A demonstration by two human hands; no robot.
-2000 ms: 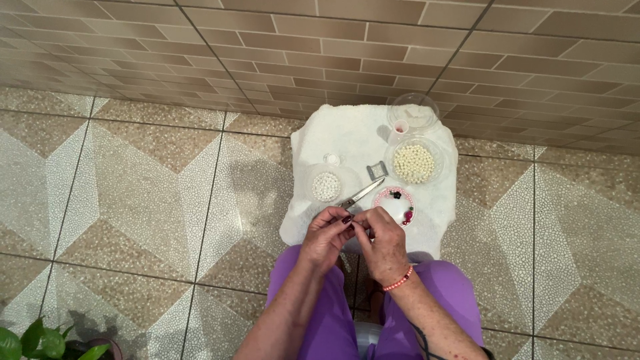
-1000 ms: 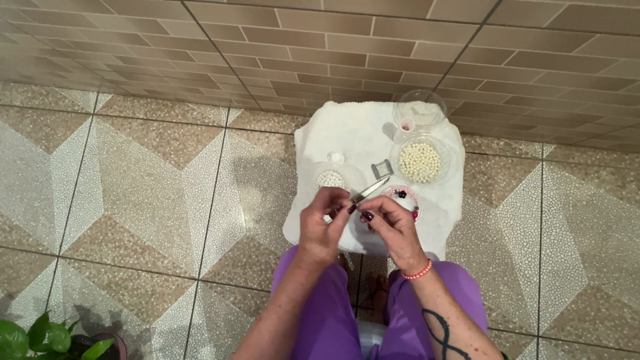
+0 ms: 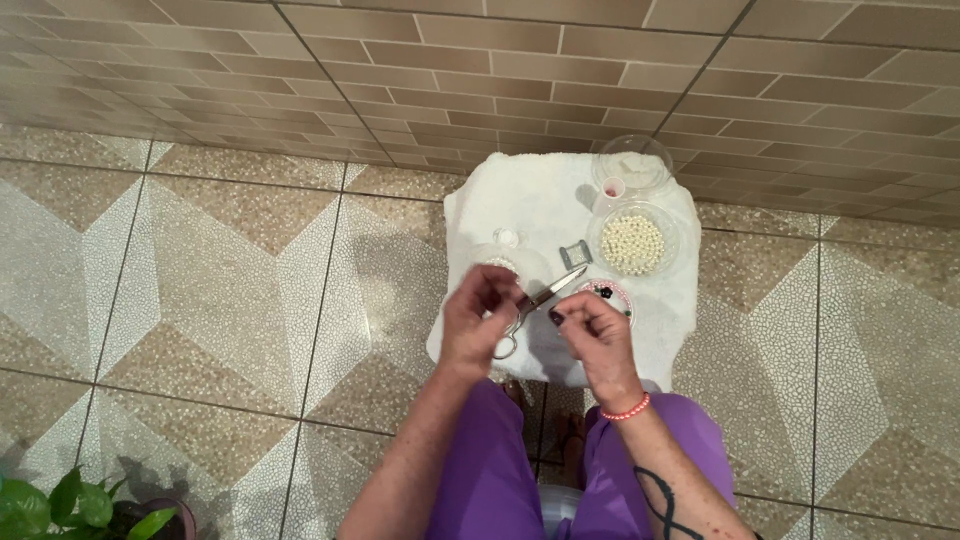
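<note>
My left hand [image 3: 480,319], slightly blurred, is over the left part of the white towel, partly covering a clear dish of white beads [image 3: 499,264]. My right hand [image 3: 598,337] has thumb and forefinger pinched together above the towel's front part; whether a thread or bead is between them is too small to tell. Between the hands lie metal scissors [image 3: 555,288], blades pointing up and right. Behind the right hand, a small dish of pink beads [image 3: 616,289] holds a dark flower-shaped bead [image 3: 606,292]. A spool of thread [image 3: 575,255] stands near the scissor tips, left of a bowl of cream pearl beads [image 3: 632,244].
The white towel [image 3: 540,195] covers a small stand by the tiled wall. At its back right are a clear round lid [image 3: 634,161] and a small cup [image 3: 613,187]. A small clear lid or cap [image 3: 506,237] lies at the left. A potted plant [image 3: 90,506] is at lower left.
My hands, close together in the earlier frames, have moved apart, the left one to the left. More of the scissors shows between them, including a finger ring.
</note>
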